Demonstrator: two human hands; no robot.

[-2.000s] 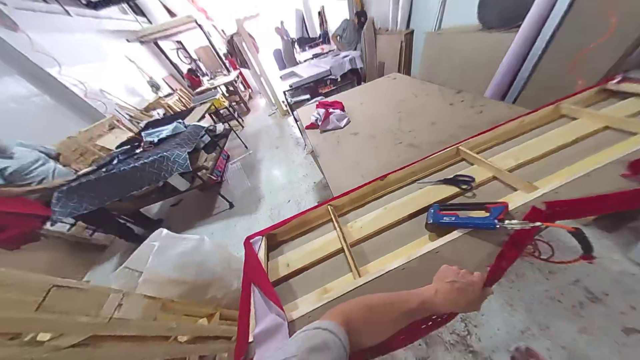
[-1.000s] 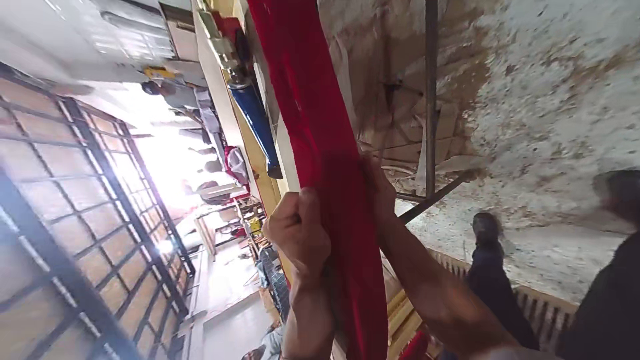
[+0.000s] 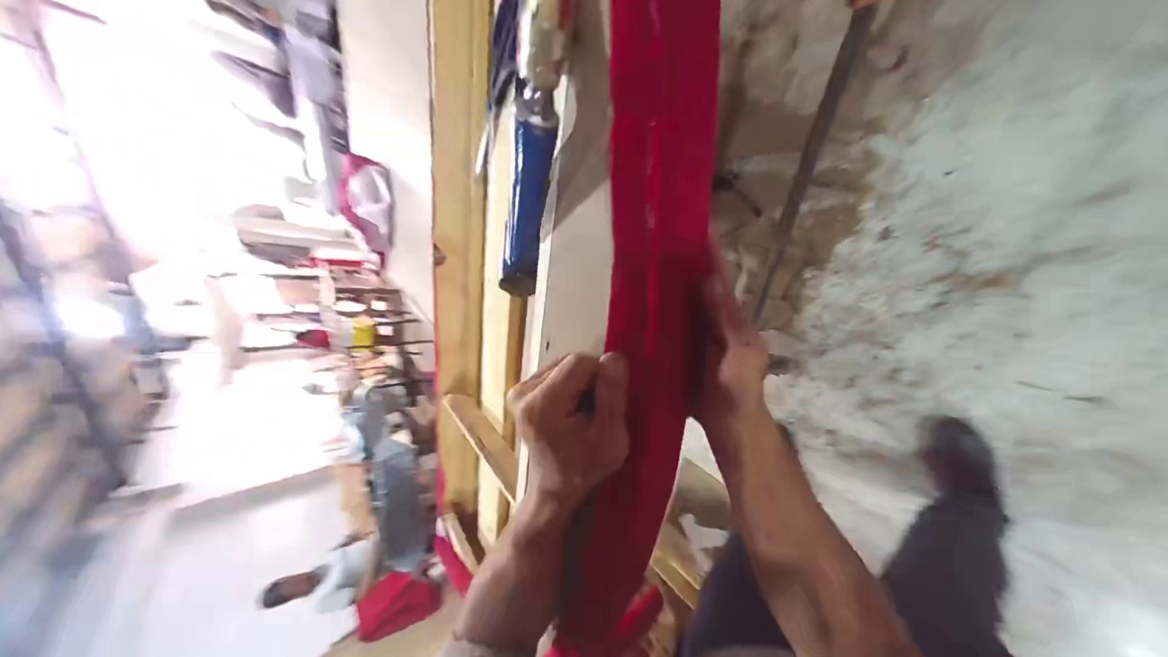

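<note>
Red fabric [image 3: 662, 182] runs along the edge of a wooden frame [image 3: 459, 228]. My left hand [image 3: 575, 415] has its fingers closed on the fabric's near-left edge, thumb uppermost. My right hand [image 3: 735, 356] lies against the fabric's right side, its fingers partly hidden behind the cloth, so its grip is unclear. Up the frame from my left hand lies a tool with a blue handle [image 3: 529, 201] and a metal fitting, probably the blue staple gun seen earlier. Beside it are dark scissor handles [image 3: 502, 55], partly cut off by the top of the view.
A wooden crosspiece [image 3: 482, 443] spans the frame. Red cloth [image 3: 397, 604] lies at the lower left. A dark metal bar [image 3: 812, 137] stands out against the stained floor [image 3: 1022, 274] on the right. My dark-clothed legs are below; blurred workshop furniture is at the left.
Two seconds ago one hand was at the fabric by the blue tool; both hands are now at the red fabric, as they were one second ago. The view has swung sharply sideways.
</note>
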